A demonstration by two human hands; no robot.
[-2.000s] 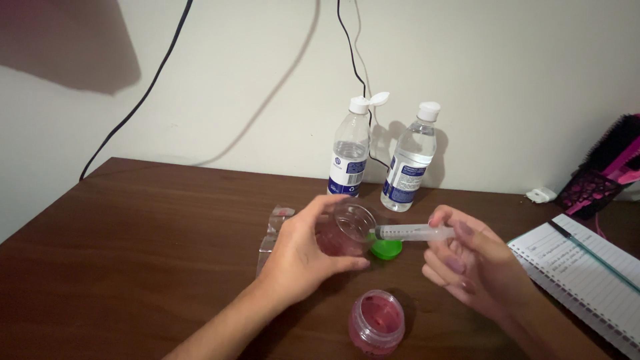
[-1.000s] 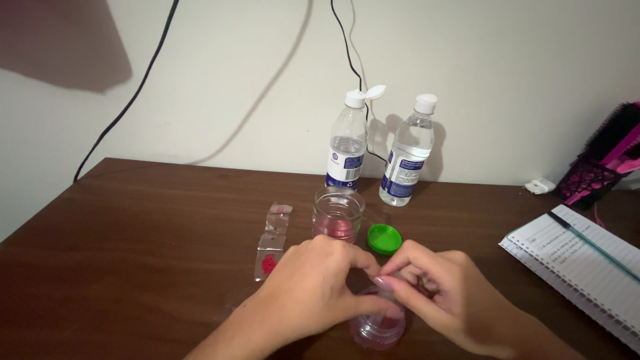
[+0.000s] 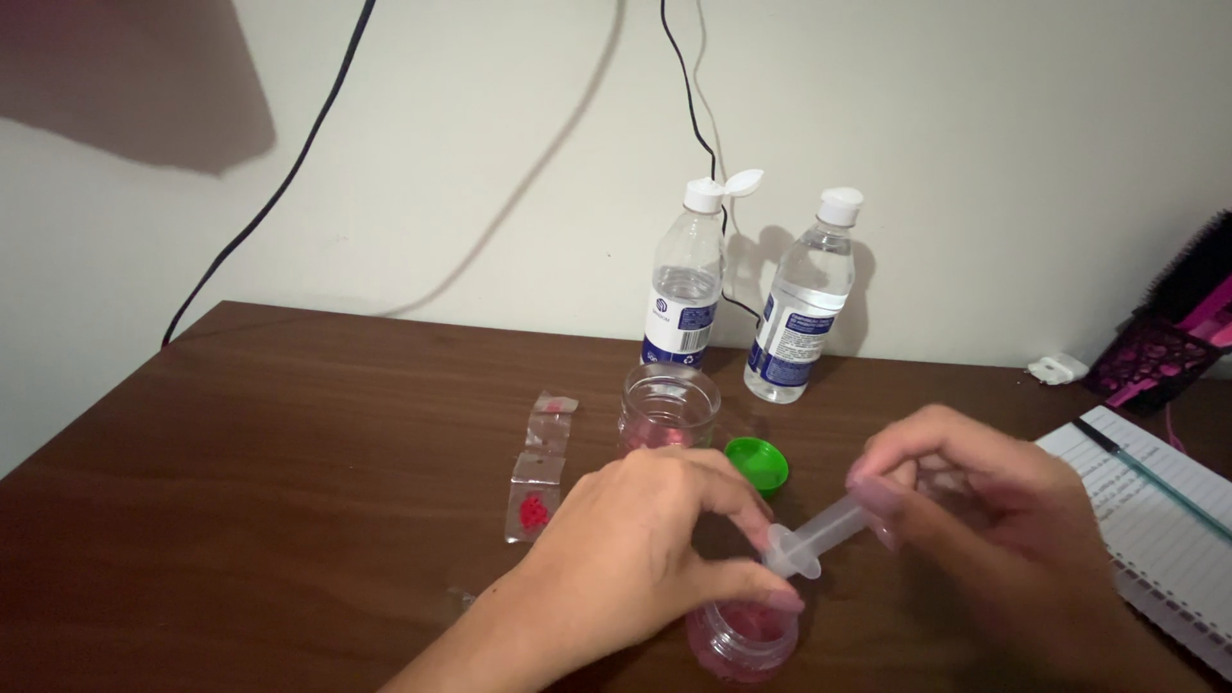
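Note:
My left hand [image 3: 664, 549] grips the barrel of a clear plastic syringe [image 3: 794, 551] by its flange, above a small clear jar [image 3: 741, 640] of pink-red contents. My right hand [image 3: 972, 510] holds the end of the plunger, which is drawn far out of the barrel, up and to the right. The syringe's tip is hidden by my left hand. Behind that hand stands a larger clear jar [image 3: 669, 409] with pink-red contents. A green lid [image 3: 757, 465] lies beside it. Left of the jars is a small clear bag [image 3: 533, 500] with red bits inside.
Two clear bottles, one with its white flap cap open [image 3: 685, 289] and one capped [image 3: 801, 298], stand near the wall. At the right lie a spiral notebook [image 3: 1145, 500] with a pen [image 3: 1155, 476], a white plug adapter [image 3: 1057, 369] and a dark mesh holder [image 3: 1155, 356] with a brush.
Two seconds ago my left hand held the larger jar, which now stands on the table. The syringe has moved from there to the small jar, and my right hand has drawn its plunger out.

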